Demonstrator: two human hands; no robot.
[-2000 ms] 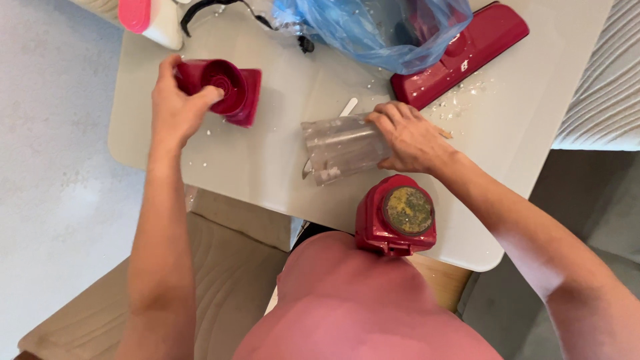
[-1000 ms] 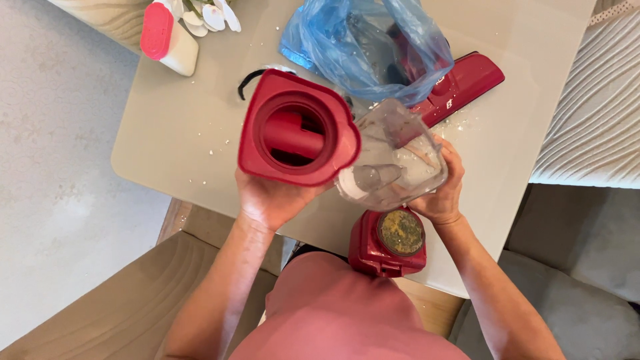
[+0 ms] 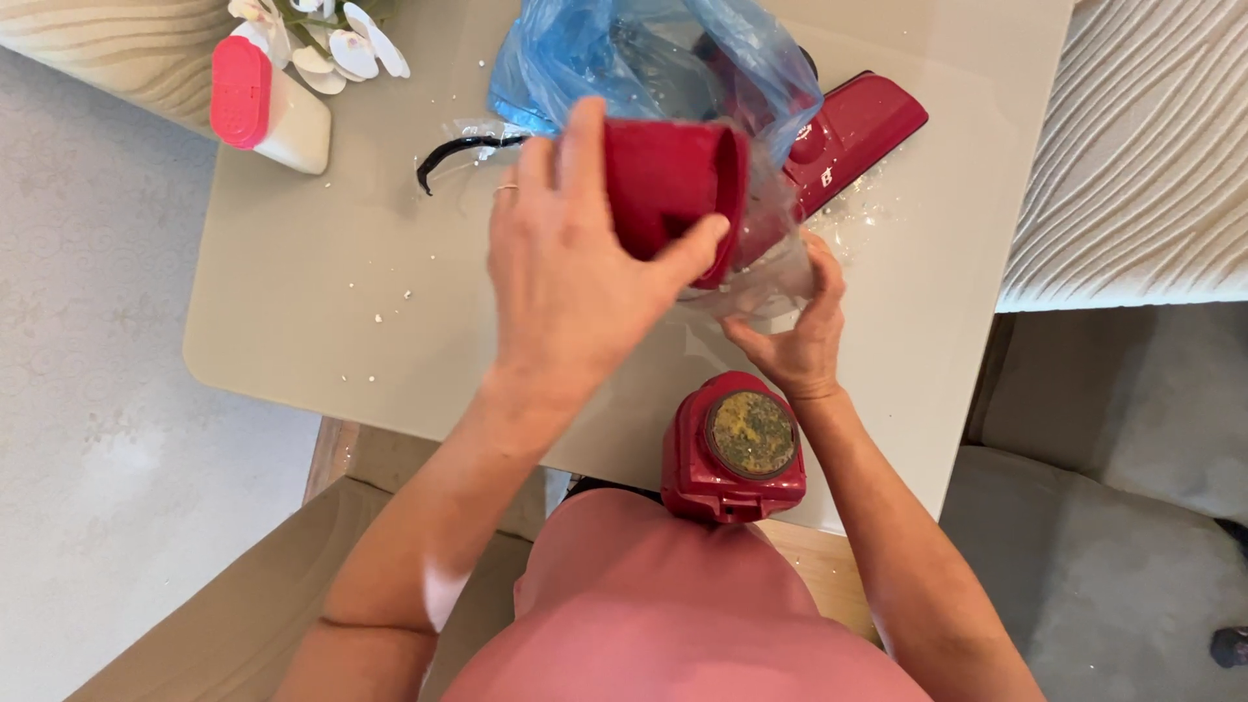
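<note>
My left hand grips a hollow red plastic part, its rim turned to the right against a clear plastic container. Whether the two are joined cannot be seen. The clear container is held from the right and below by my right hand. Below it, close to my pink shirt, a red plastic unit with a round, dust-caked filter stands at the table edge. Behind the held parts lie a blue plastic bag and a long red plastic housing.
A white container with a pink-red lid stands at the upper left beside white artificial-looking flowers. A black curved strap or cord lies near the bag. White crumbs are scattered over the table. Cushioned seats flank the table.
The red part has been turned from its round opening facing up to lying sideways, its rim now at the clear container. Two seconds ago the two parts were far apart.
</note>
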